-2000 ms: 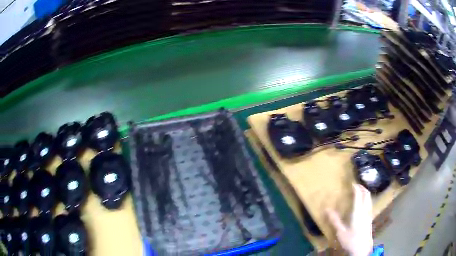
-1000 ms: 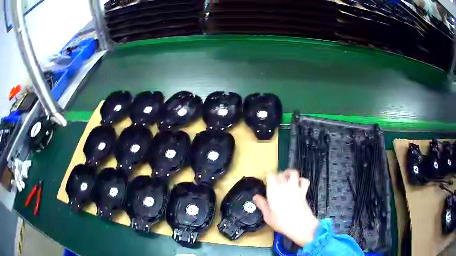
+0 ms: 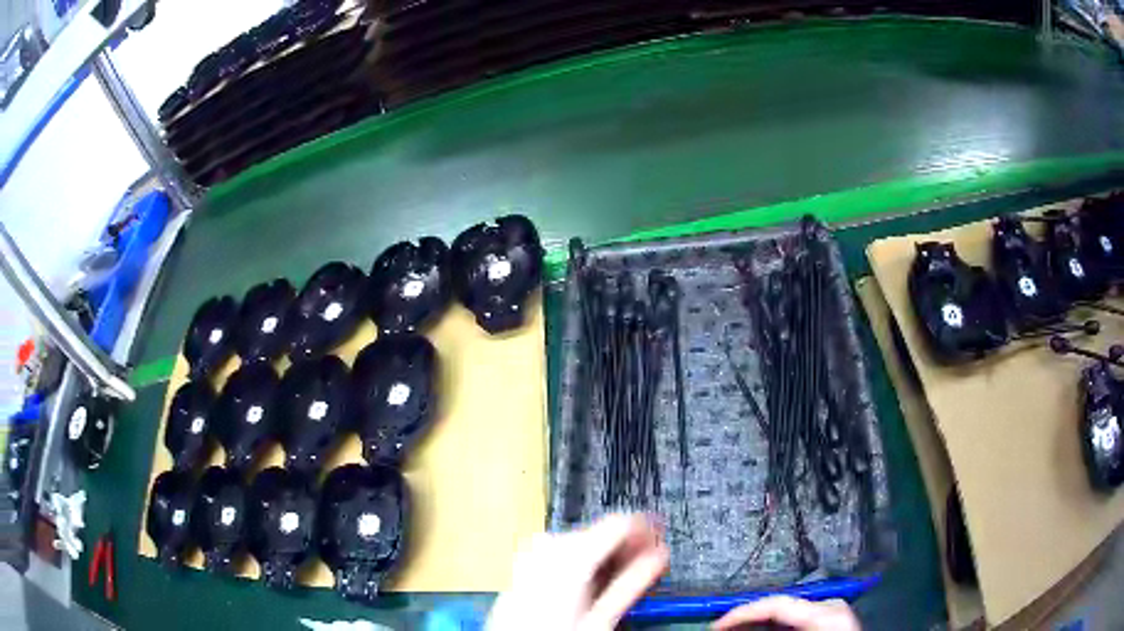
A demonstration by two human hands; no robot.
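My left hand is blurred at the bottom centre, over the front left corner of the grey-lined parts tray. Its fingers are bent near the lower ends of the left bundle of black microphone booms; what it holds, if anything, cannot be made out. My right hand is cut off by the bottom edge, at the tray's blue front rim; only part of it shows. A second bundle of booms lies on the tray's right side. Glossy black ear cup shells stand in rows on the left cardboard.
Boom-fitted ear cups lie on the right cardboard. A green conveyor runs behind. Red-handled cutters lie at far left. A white object, partly cut off, is at the bottom edge.
The view has swung right. The shell at the right end of the front row is gone from the cardboard. The reaching hand has left that spot, and two hands now show at the bottom.
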